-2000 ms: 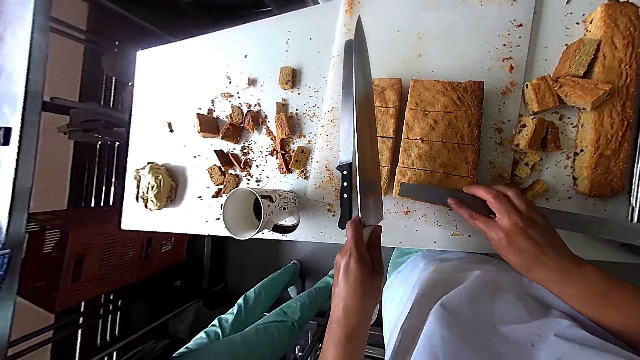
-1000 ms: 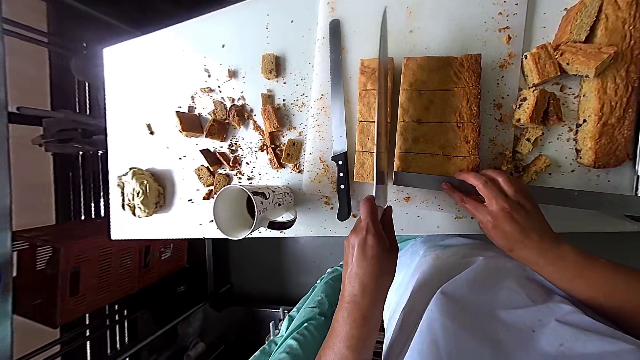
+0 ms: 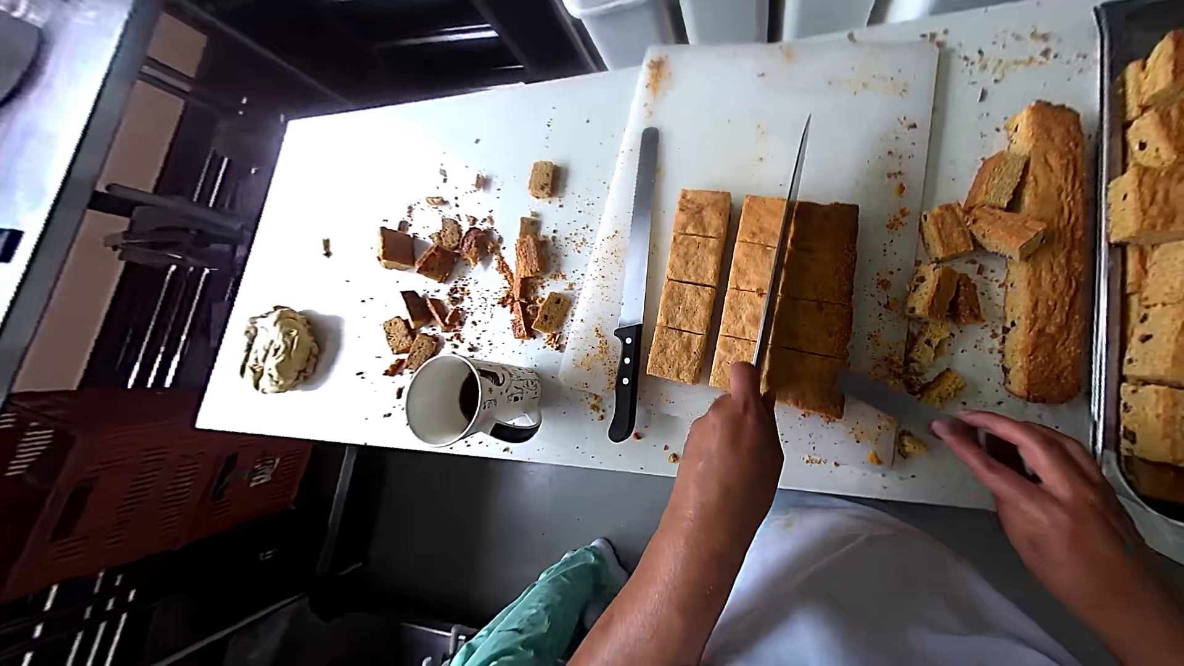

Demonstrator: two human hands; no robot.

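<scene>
My left hand [image 3: 733,446] grips a long knife [image 3: 783,250] at its near end. The blade runs away from me over a second strip of cake pieces [image 3: 743,314], beside the wider cake slab [image 3: 814,314] with crosswise cuts. A separate strip of squares [image 3: 684,287] lies to its left. At the right, my right hand [image 3: 1027,462] has its thumb and fingers on a flat metal blade [image 3: 888,405], whose far end is by the slab's near right corner. A serrated knife with a black handle [image 3: 626,370] lies on the white cutting board [image 3: 777,120], left of the cake.
A patterned mug [image 3: 472,400] with dark contents stands near the table's front edge. Cake scraps [image 3: 435,264] and a crumpled pale lump [image 3: 280,350] lie left. A long cake loaf [image 3: 1045,277] with chunks lies right, beside a metal tray [image 3: 1103,305] of cake.
A second strip of pieces now stands apart from the slab. My right hand and the flat blade have moved right, away from the slab's near edge. The view has shifted, showing the tray.
</scene>
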